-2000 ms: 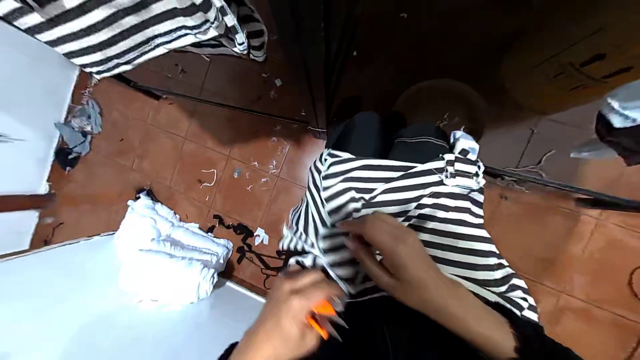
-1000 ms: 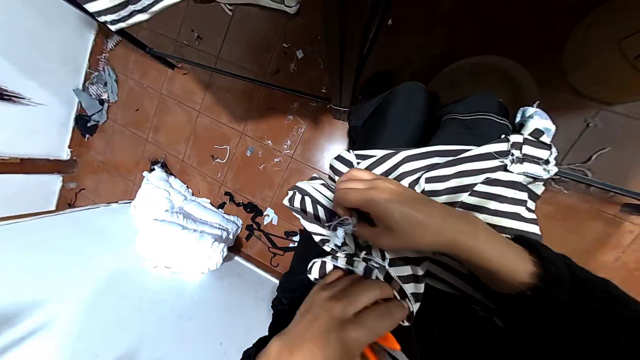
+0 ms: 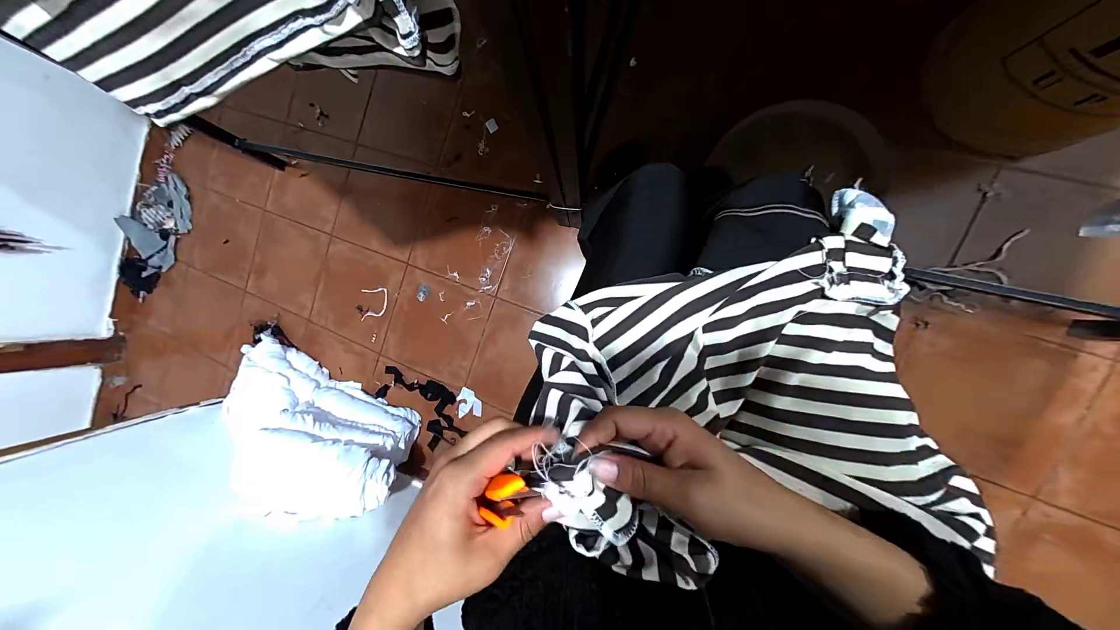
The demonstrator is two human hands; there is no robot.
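Note:
A black-and-white striped garment lies over my lap, its seam edge bunched up between my hands. In my left hand is a small orange-handled cutting tool, probably thread snips, whose tips lie against loose white threads at the seam. The tips themselves are partly hidden by cloth and fingers. My right hand pinches the striped cloth just right of those threads, thumb and forefinger close together.
Folded white cloth rests beside a white surface at lower left. Thread scraps and black strips litter the tiled floor. More striped fabric hangs at upper left. A black metal bar crosses beyond my knees.
My hands have come together at the garment's seam edge, which is now bunched between them. The orange-handled tool, lower in the view before, is now at the loose threads.

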